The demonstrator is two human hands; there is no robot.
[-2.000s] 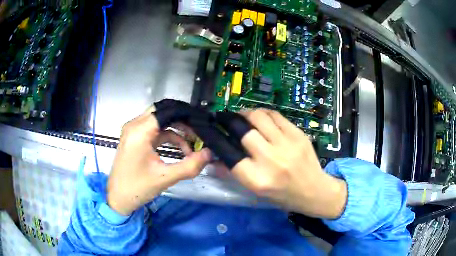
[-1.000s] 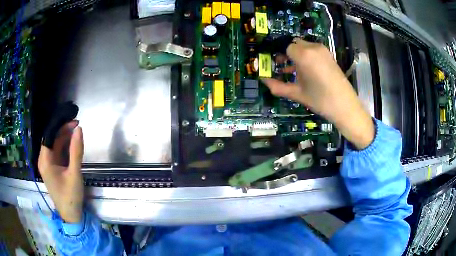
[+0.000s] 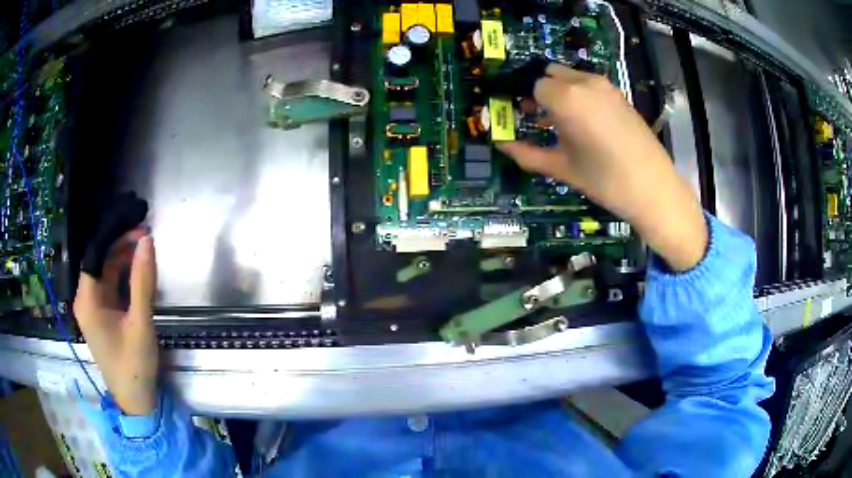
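A green circuit board (image 3: 451,201) crowded with parts lies in a black pallet (image 3: 374,280). A transformer (image 3: 502,119) with yellow tape and copper winding is upright on the board's middle. My right hand (image 3: 598,140) is over the board, its thumb at this transformer's near edge and its black-covered fingers at the far edge; the fingertips are partly hidden. A second transformer (image 3: 492,41) stands just beyond. My left hand (image 3: 121,289), with black finger coverings, is at the left over the conveyor, fingers curled but apart, with nothing visible in it.
Green clamps lie at the pallet's near edge (image 3: 495,316) and left edge (image 3: 313,110). A shiny metal plate (image 3: 243,177) lies left of the pallet. A blue cord (image 3: 58,317) runs down the left. Other boards show at both sides. A bin of strips (image 3: 815,401) is at lower right.
My hands, together near me two seconds ago, are apart. The nearer transformer now stands where bare board showed. Since one second ago, both hands have barely moved; the pallet appears slightly further right.
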